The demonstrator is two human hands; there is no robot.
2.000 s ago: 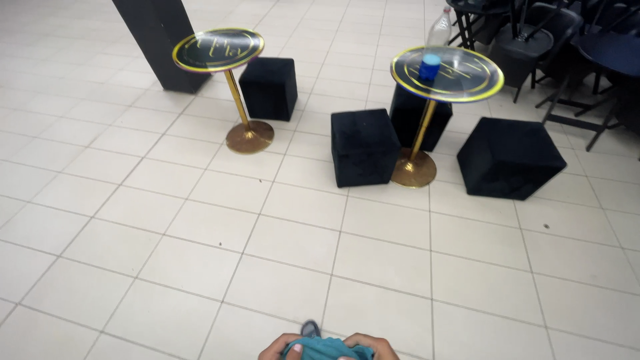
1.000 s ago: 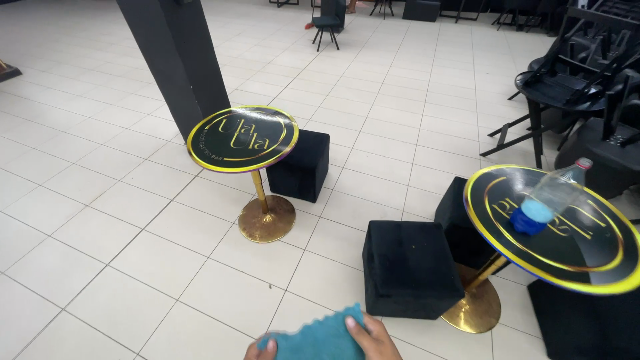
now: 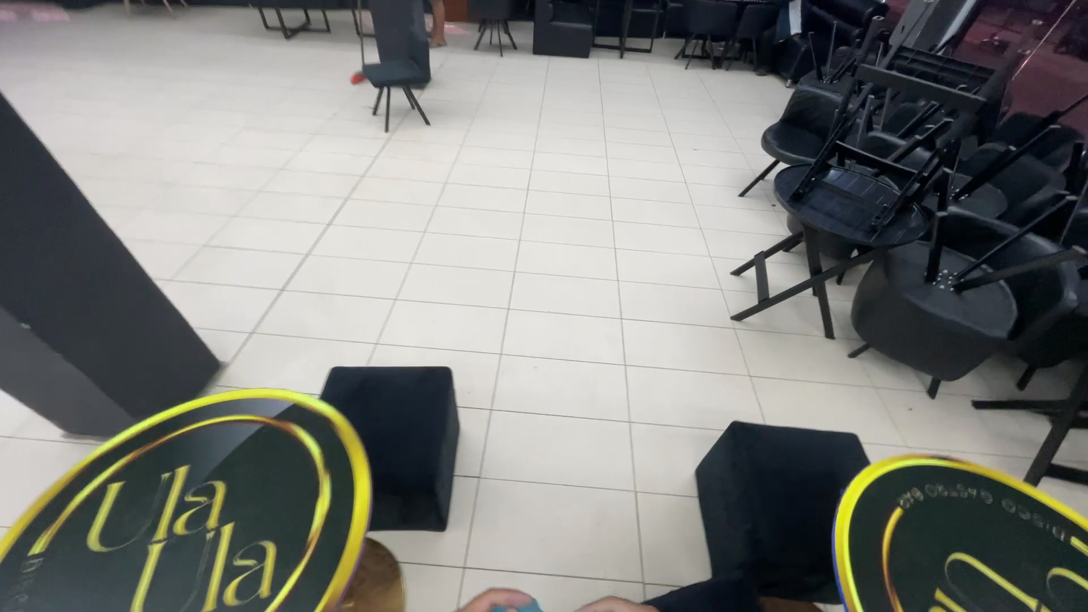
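At the bottom edge, my left hand [image 3: 497, 599] and my right hand [image 3: 614, 603] show only in part, with a bit of teal cloth [image 3: 529, 607] beside the left fingers. Most of both hands and of the cloth is cut off by the frame. To their left stands a round black table with a yellow rim [image 3: 364, 476], its top bearing writing, above a brass-coloured base [image 3: 378, 578]. A similar round table [image 3: 843, 535] is partly in view at the right. Black cube stools [image 3: 391, 442] [image 3: 778, 501] stand beside the tables.
A dark pillar [image 3: 93, 280] rises at the left. Stacked black chairs [image 3: 935, 314] and a dark round table [image 3: 850, 200] crowd the right. Farther off on the tiled floor [image 3: 561, 255] stands a chair [image 3: 396, 72], near a person's partly visible leg [image 3: 438, 24]. More furniture lines the back.
The view has come much closer to the tables and tilted up. The teal cloth, spread between both hands one second ago, is now mostly out of frame. The bottle on the right table is no longer in view.
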